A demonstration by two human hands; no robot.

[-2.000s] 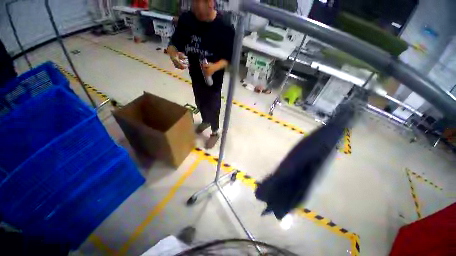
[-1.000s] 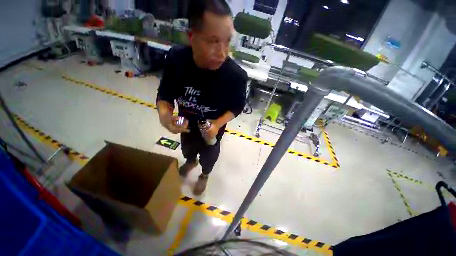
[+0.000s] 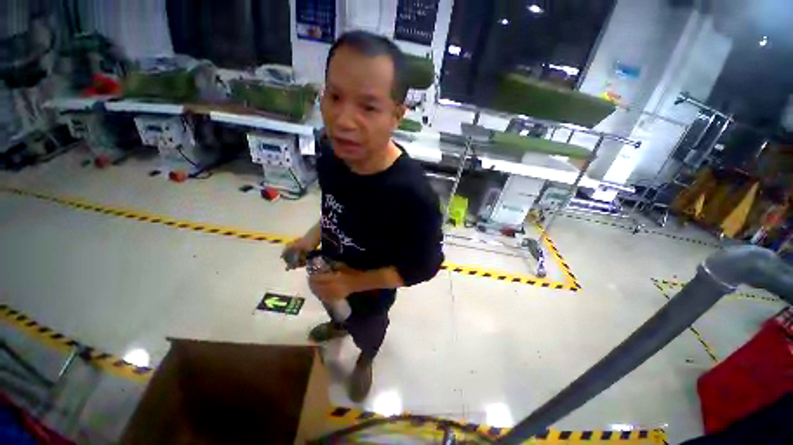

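Observation:
Neither of my hands is in the picture. Nearest in front of me are an open cardboard box at the lower middle left and the thick grey metal tube of a garment rail at the lower right. The tube slants up to a bent corner near the right edge. A dark cloth-like patch shows at the lower right corner, cut off by the edge; I cannot tell whether it is a garment.
A person in a black printed top stands behind the box, holding small things in both hands. A red crate-like object is at the right. Sewing tables line the back. Yellow-black tape marks the floor.
The view has turned. The hanging dark garment and the blue crates have gone from clear sight. The rail post has shifted right, and the person has turned their head and moved their hands.

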